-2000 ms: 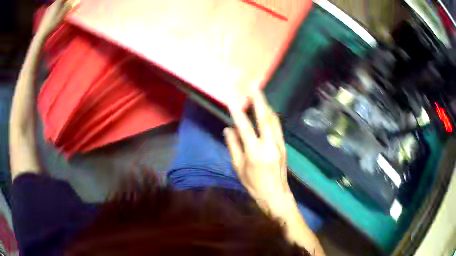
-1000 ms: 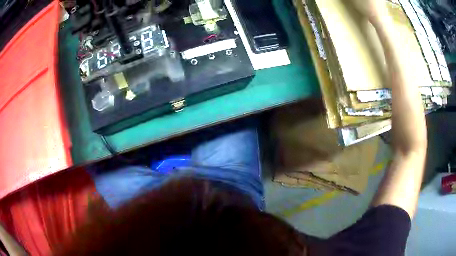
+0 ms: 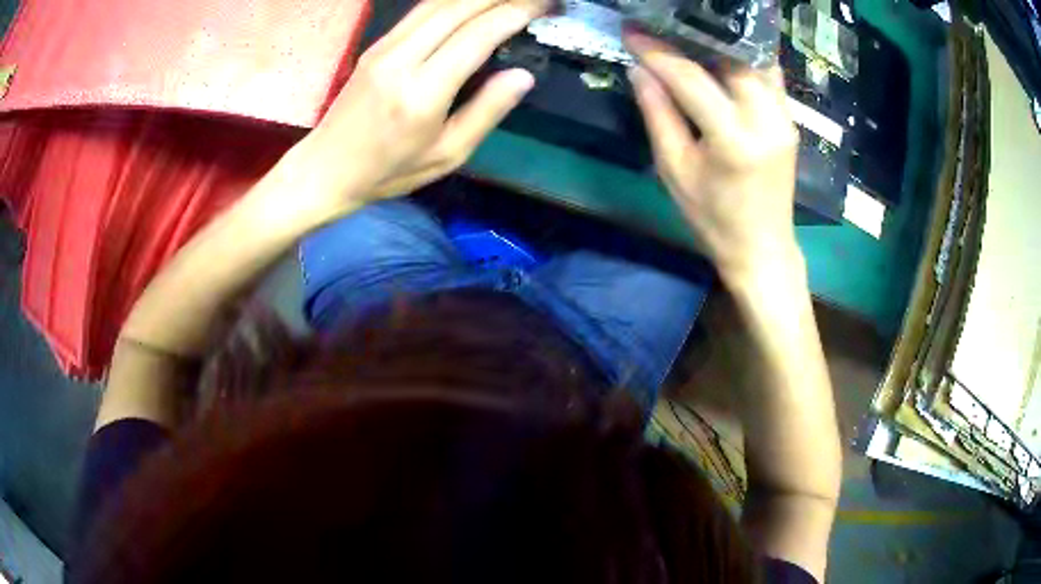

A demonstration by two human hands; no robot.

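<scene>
The black test fixture (image 3: pixel 571 94) lies at the top of the view, partly covered by my hands and cut off by the top edge. A narrow whitish piece (image 3: pixel 580 37), perhaps a display module, lies on it between my hands. My left hand (image 3: pixel 417 97) reaches in from the left, its fingertips at the piece's left end near the picture's edge, thumb apart. My right hand (image 3: pixel 731 143) is over the fixture, its fingertips at the piece's right end. Whether either hand grips it cannot be told. Clear plastic parts (image 3: pixel 731 43) stand beyond my right fingers.
A red sheet (image 3: pixel 194 51) lies at the upper left, with red folded sheets (image 3: pixel 126 205) hanging below. A white strip (image 3: pixel 816 121) is right of my right hand. Stacked cardboard (image 3: pixel 1010 251) stands at the right on the green mat (image 3: pixel 850 268).
The view has swung from the fixture and cardboard to a more central one. My right hand has come from the cardboard to the fixture. My left hand has come up from the lower left edge.
</scene>
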